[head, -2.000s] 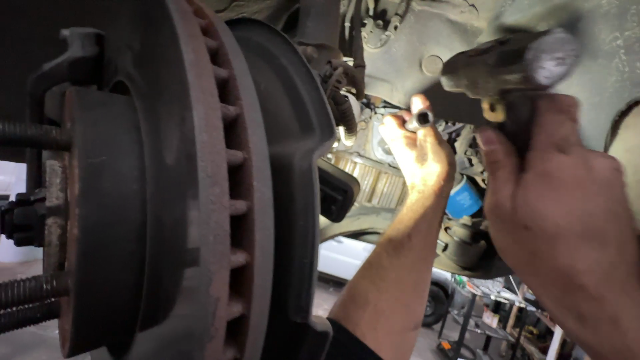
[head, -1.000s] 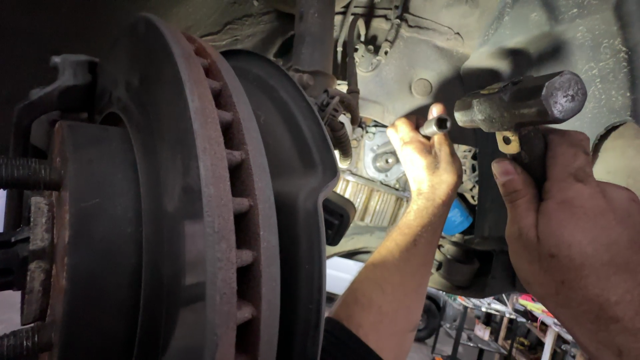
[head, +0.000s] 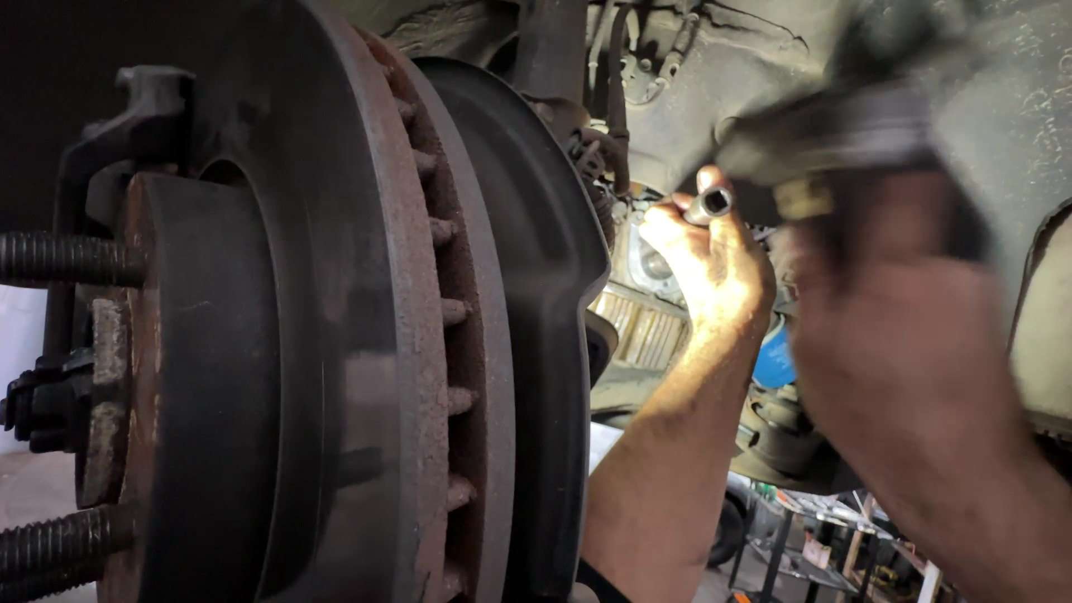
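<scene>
My left hand (head: pixel 708 260), brightly lit, reaches behind the brake disc and holds a metal socket (head: pixel 710 205) between its fingers, with the square drive hole facing me. The socket's far end is hidden. My right hand (head: pixel 896 327) grips a hammer (head: pixel 837 138) by its handle. Both hand and hammer are blurred. The hammer head lies just above and right of the socket; whether they touch cannot be told.
The vented brake disc (head: pixel 440 335), its hub with threaded studs (head: pixel 67 258) and the dust shield (head: pixel 544 276) fill the left side. A blue oil filter (head: pixel 775 358) is behind my left wrist. A metal shelf or cart (head: pixel 796 536) stands low in the background.
My right hand keeps hold of the hammer, which was sharp one second ago and is now blurred and tilted differently. My left hand stays around the socket.
</scene>
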